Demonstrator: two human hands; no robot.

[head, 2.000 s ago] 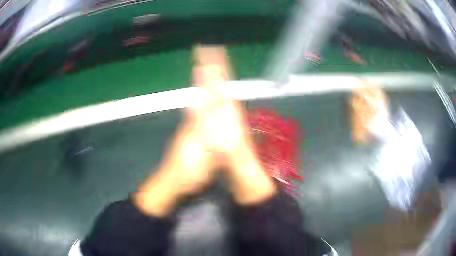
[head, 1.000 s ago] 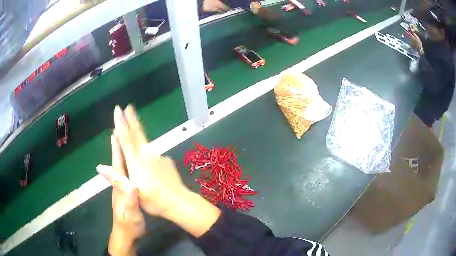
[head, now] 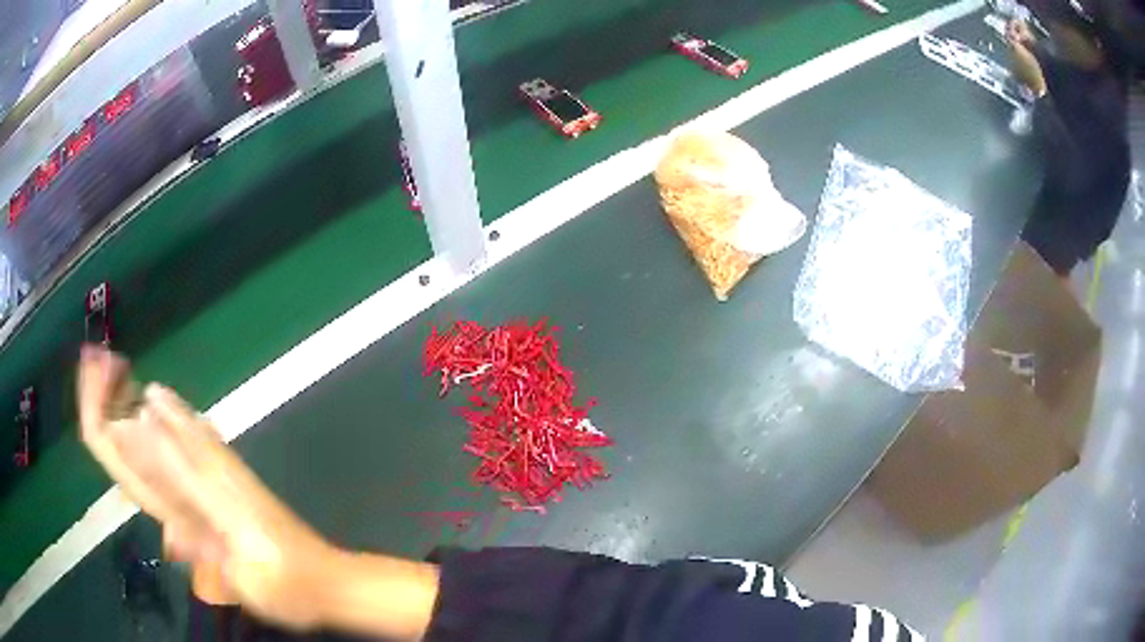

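Note:
My right hand (head: 239, 514) is bare and slightly blurred at the lower left, fingers extended up-left over the pale rail and belt edge. No held part shows. My left hand cannot be made out; it may be hidden behind the right one. A loose heap of thin red side strips (head: 534, 433) lies on the dark green bench, right of my hand and beyond my sleeve. Red-edged phone housings ride on the green belt, one (head: 560, 108) beyond the rail and another (head: 711, 54) further right.
A grey upright (head: 433, 138) stands at the pale rail (head: 565, 211). A bag of orange parts (head: 716, 207) and a clear plastic bag (head: 885, 270) lie on the bench. A brown carton (head: 1005, 414) sits below its right edge. Another person's dark sleeve (head: 1080, 151) is at upper right.
The view has shifted. My hands were palm to palm with fingers up; now my right hand is lower and further left, and the left cannot be made out. Belt housings have shifted in view.

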